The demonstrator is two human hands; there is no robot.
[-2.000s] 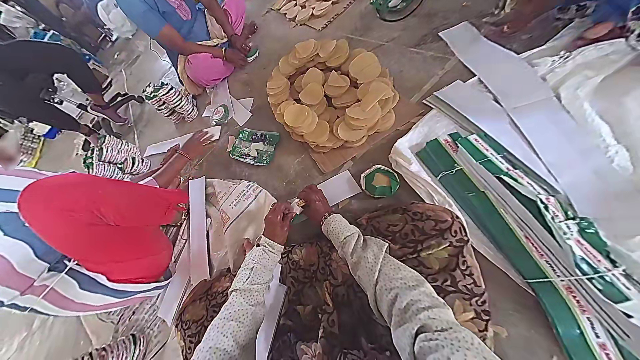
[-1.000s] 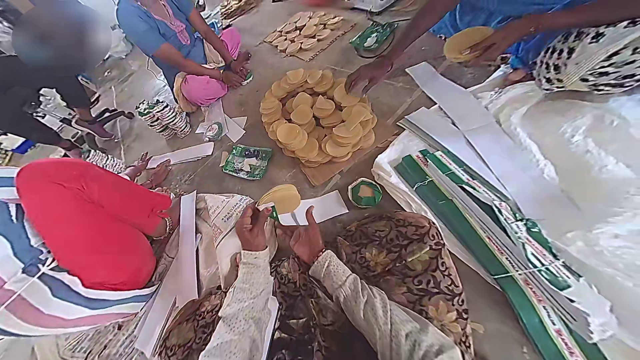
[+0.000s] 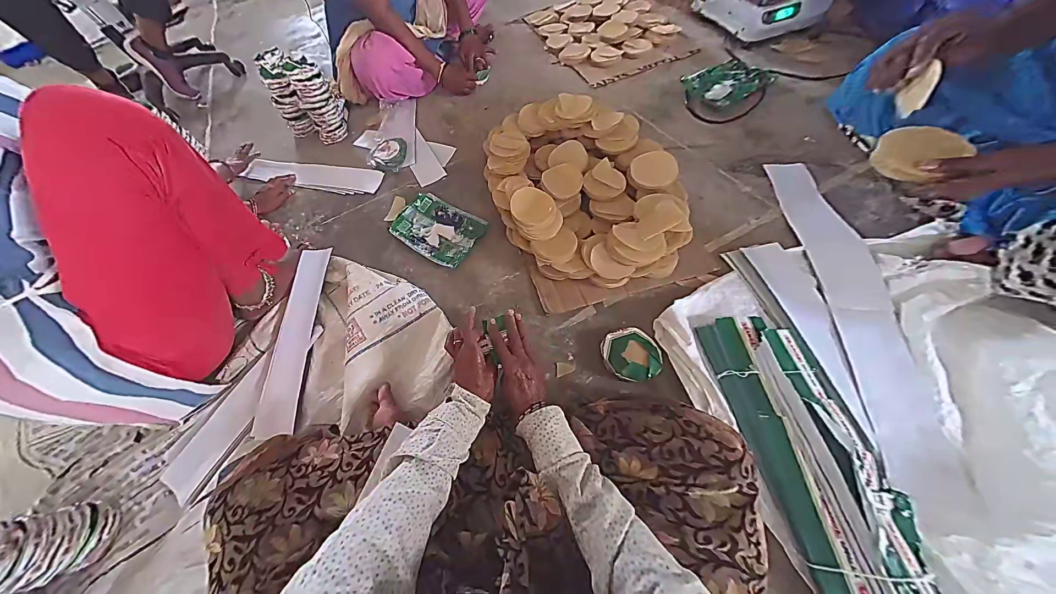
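My left hand (image 3: 473, 360) and my right hand (image 3: 520, 371) are side by side over the floor in front of my lap. Between their fingers sits a small green item (image 3: 495, 330), mostly covered by them, which may be a wrapped packet. Right of my hands lies a green-and-white dish (image 3: 633, 355) with a tan piece in it. Beyond them, a ring of stacked thin tan discs (image 3: 561, 181) rests on a cardboard sheet (image 3: 557, 289). A green plastic pouch (image 3: 438, 230) with white scraps on it lies ahead to the left.
Bundled green and white strips (image 3: 792, 445) lie on white sacking at the right. White paper strips (image 3: 293, 346) are at the left, near a person in red (image 3: 140, 231). A person in blue (image 3: 990, 107) holds discs. More discs (image 3: 606, 29) and a digital scale (image 3: 763, 16) stand farther back.
A tan disc and white strip seen at my hands one second ago no longer show there; a green item is now between my fingers. The other person's arm has left the disc ring.
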